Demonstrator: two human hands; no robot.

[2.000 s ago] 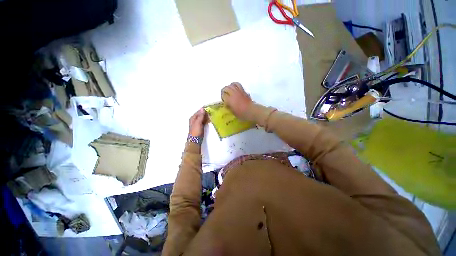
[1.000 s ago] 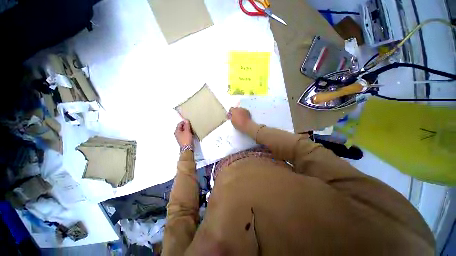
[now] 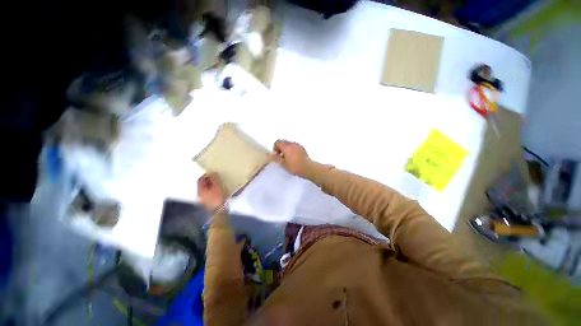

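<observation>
A khaki-beige pocket piece (image 3: 232,155) lies at the left part of the white table, where the stack of pieces appears to be under it; blur hides how many layers there are. My left hand (image 3: 211,190) holds its lower left edge. My right hand (image 3: 291,156) pinches its right corner. The yellow template (image 3: 437,159) lies apart to the right on the white cover, with no hand on it.
Another beige piece (image 3: 413,60) lies at the far side. Scissors (image 3: 483,99) and a black ring are near the far right. The steam iron (image 3: 509,226) is at the right edge on the brown sheet (image 3: 487,172). Blurred bundles (image 3: 260,48) are heaped at far left.
The template came off the piece and was laid aside. Both hands have since carried the piece left to the stack. The view has swung left.
</observation>
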